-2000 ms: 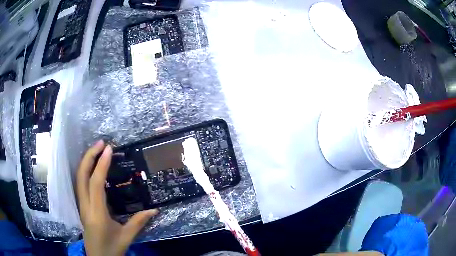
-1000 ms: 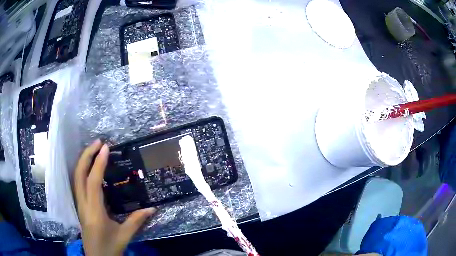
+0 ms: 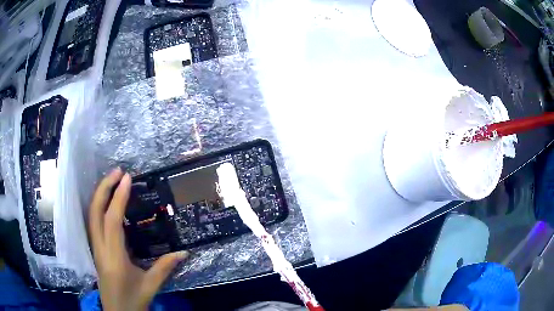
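Observation:
A black phone half-assembly (image 3: 255, 182) lies on bubble wrap (image 3: 225, 109), tilted slightly. Its shield can (image 3: 194, 185) is tan, with white at its right end. My left hand (image 3: 124, 243) holds the assembly's left end, fingers at the top edge and thumb at the bottom. The white-caked head of a paste brush (image 3: 229, 185) rests at the right end of the shield can. Its red handle runs off the bottom edge. My right hand is cut off below the picture; only a strip of the right forearm (image 3: 419, 308) shows beside a blue sleeve.
A white paste tub (image 3: 419, 164) with a red rod (image 3: 522, 126) in it stands on white paper (image 3: 328, 91). A tub lid (image 3: 401, 27) and small jar (image 3: 486, 28) lie beyond. More phone assemblies (image 3: 42, 212) in foam sleeves are at left. A pale stool (image 3: 455, 249) is below right.
The brush head has shifted very slightly up and left, staying at the right end of the shield can. My left hand keeps its hold. The whole view has drifted slightly.

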